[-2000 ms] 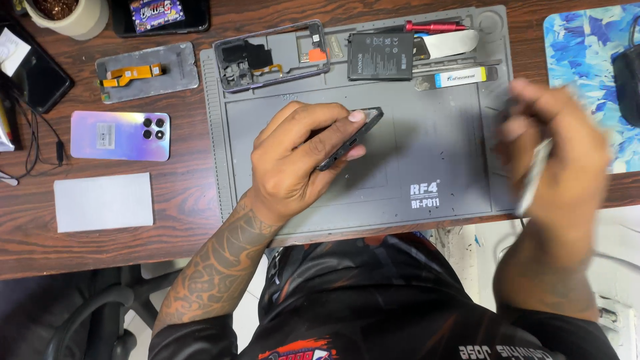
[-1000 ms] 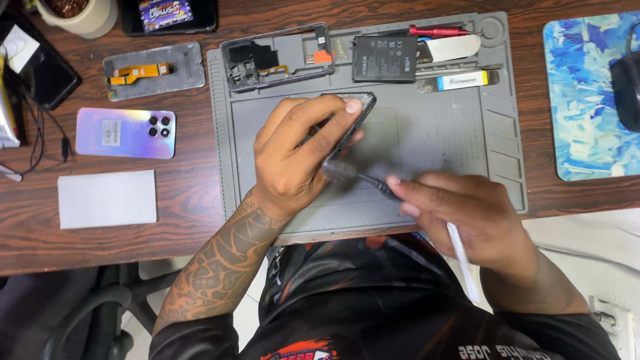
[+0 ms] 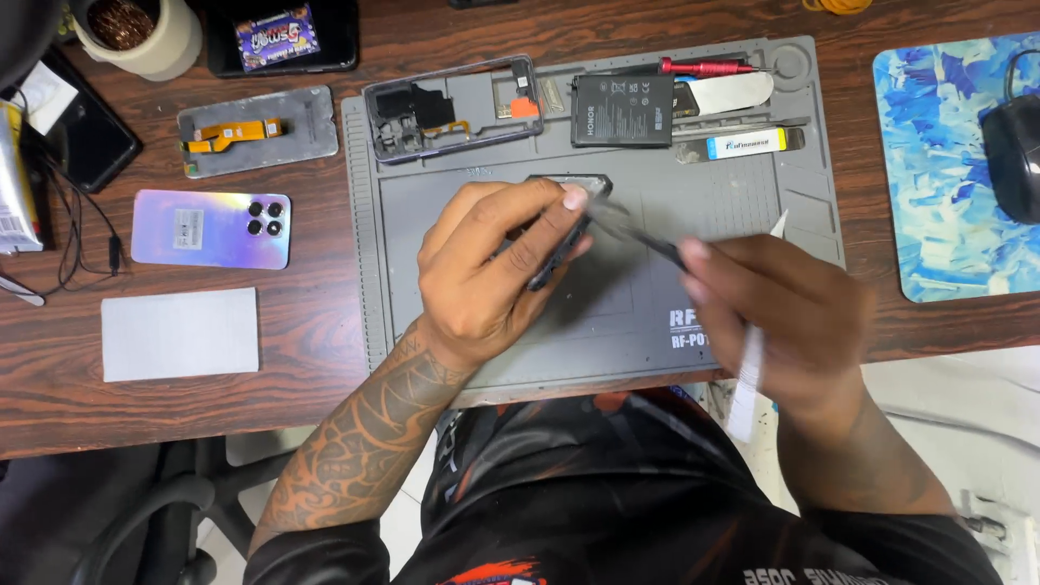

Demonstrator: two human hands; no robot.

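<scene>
My left hand grips a dark phone frame at an angle above the grey repair mat. In my right hand is a black-handled brush, blurred, with its bristle end at the frame's upper edge. A white strip, perhaps paper or a tool, also sticks out from the right hand; its middle is hidden. Behind the hands, a black phone battery lies on the mat beside an open phone housing.
Along the mat's back right lie a red screwdriver, a white pry tool and a labelled blade. On the left are a purple phone back, a white pad and a grey panel with orange flex cable. A mouse sits right.
The right hand has come in from the right to the phone frame, the brush showing in it one second ago. The left hand keeps its grip on the frame.
</scene>
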